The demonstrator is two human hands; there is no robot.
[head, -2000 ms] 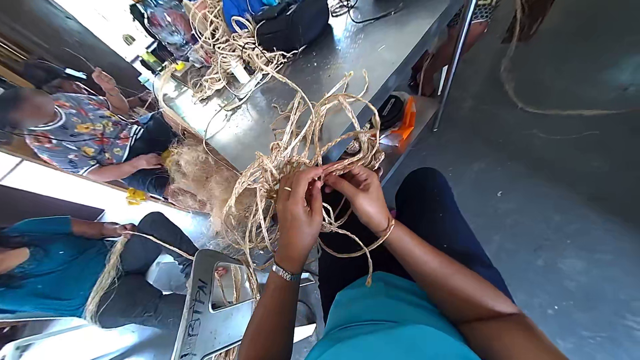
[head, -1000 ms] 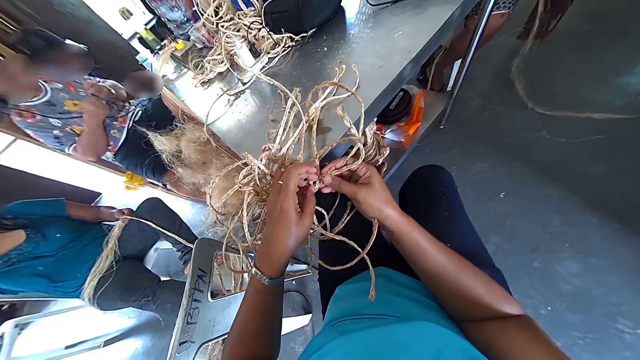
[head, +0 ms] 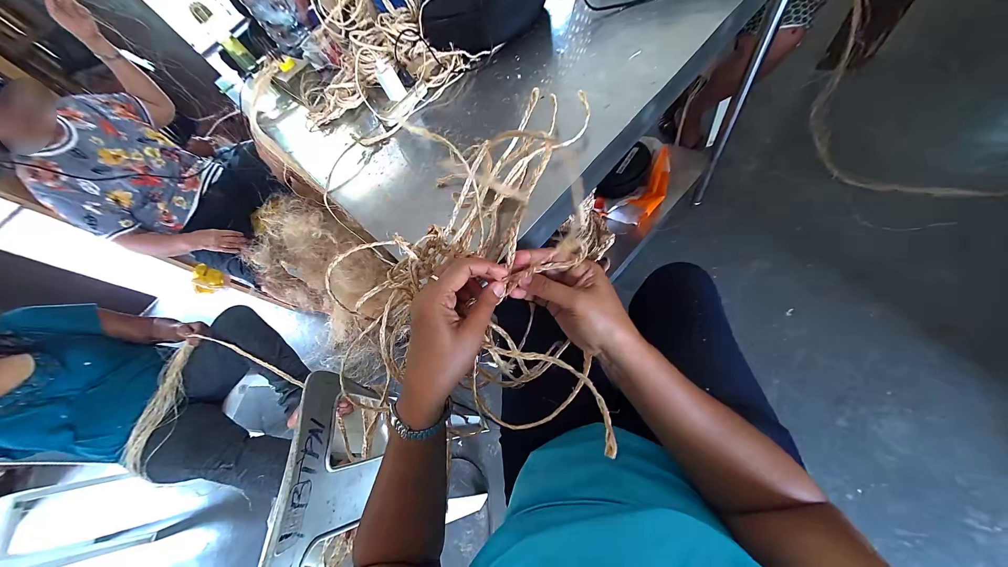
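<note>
My left hand [head: 453,331], with a metal bracelet at the wrist, pinches a strand of twisted natural-fibre rope between thumb and fingers. Close against it on the right, my right hand [head: 579,303] grips the same braided length, and the fingertips of both hands nearly meet. A tangle of natural-fibre rope [head: 409,272] spreads behind and around my hands above my lap. Its loose ends stand up over the corner of the metal table, and some loops hang below my hands. Fingers hide the exact point where the strands meet.
More rope [head: 354,63] and a black bag [head: 480,20] lie on the metal table [head: 441,157]. Loose fibre [head: 315,252] hangs at its left corner. A plastic chair [head: 323,472] bearing writing stands at left. Two people sit at left, one holding fibre [head: 169,394]. A table leg [head: 740,102] stands at right.
My hands stay close together on the rope, with small finger shifts. The person in the flowered shirt at upper left now has an arm raised high.
</note>
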